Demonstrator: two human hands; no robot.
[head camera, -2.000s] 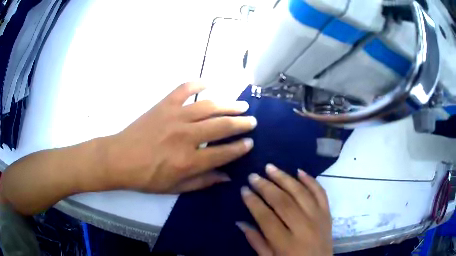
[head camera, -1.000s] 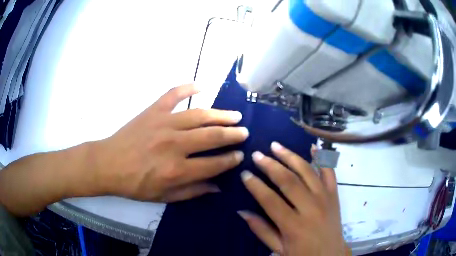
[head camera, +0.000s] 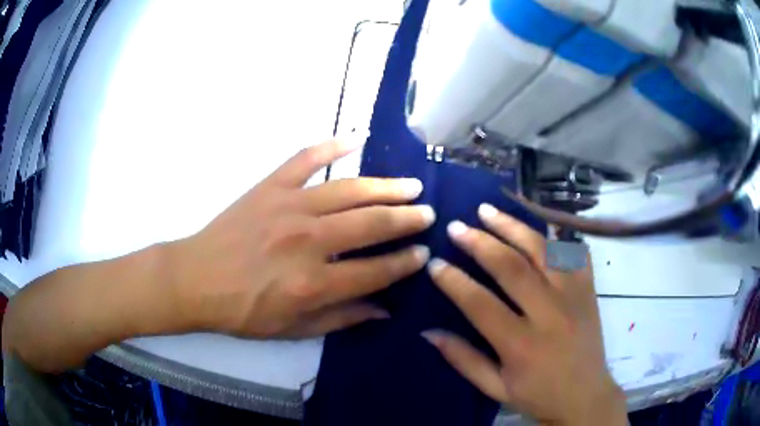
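Note:
The navy fabric panel (head camera: 392, 349) lies flat on the white machine table, running from the front edge up under the presser foot (head camera: 434, 153) and out behind it, left of the sewing machine head (head camera: 550, 75). My left hand (head camera: 292, 241) lies flat with fingers spread on the panel's left part, fingertips just in front of the foot. My right hand (head camera: 521, 320) lies on its right part, fingers spread, close beside my left fingertips. Neither hand grips the cloth. The needle tip cannot be made out.
Waiting cut pieces (head camera: 42, 108), navy and grey-white, lie at the table's far left. The printed ruler strip (head camera: 208, 384) runs along the front edge. Red scissors handles (head camera: 740, 333) show at the right edge. A curved metal guard hangs at the head's right.
The navy panel has moved away from me under the foot, and its far end now reaches up past the machine head. My right hand has moved forward and right. My left hand stays about the same.

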